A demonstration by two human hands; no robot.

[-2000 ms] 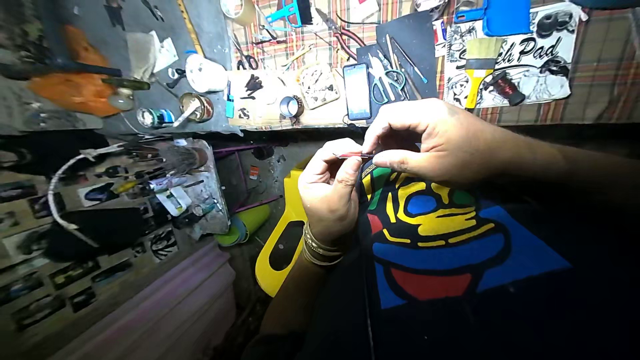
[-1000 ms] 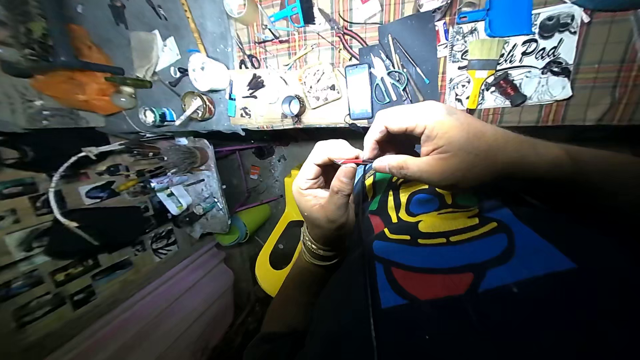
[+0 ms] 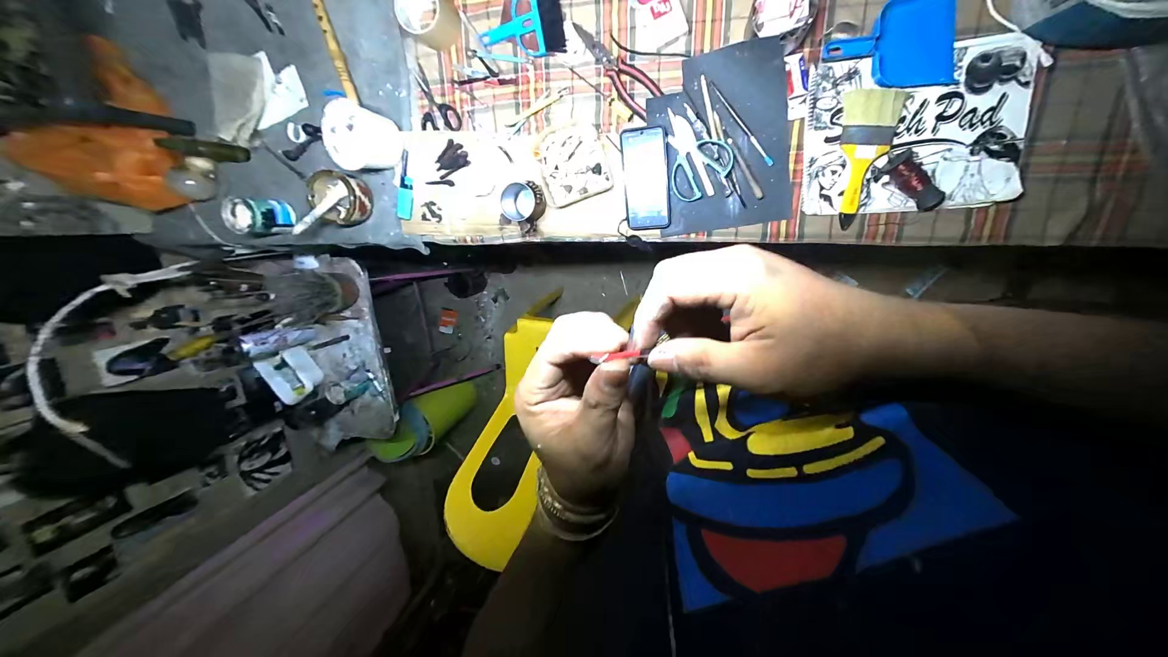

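A small, thin red piece [image 3: 620, 355] is pinched between the thumb and fingers of my left hand [image 3: 579, 406], which wears bracelets [image 3: 573, 511] at the wrist. My right hand [image 3: 757, 319] comes in from the right, its thumb and forefinger closed at the right end of the red piece on something thin and dark, too small to make out. The fingertips of both hands nearly meet. Under and beside them lies dark cloth with a blue, yellow and red design [image 3: 794, 493], which looks like the front of my garment.
Beyond my hands, the table's cloth [image 3: 1095, 173] bears a phone [image 3: 645, 178], scissors [image 3: 698, 155], pliers [image 3: 630, 78], a paintbrush [image 3: 862, 146], a thread spool [image 3: 912, 181] and a blue dustpan [image 3: 917, 41]. A yellow plastic piece [image 3: 484, 465] stands below left. A cluttered low table [image 3: 374, 347] is at left.
The red piece shows more plainly between my fingertips than two seconds ago. Both hands stay in nearly the same place.
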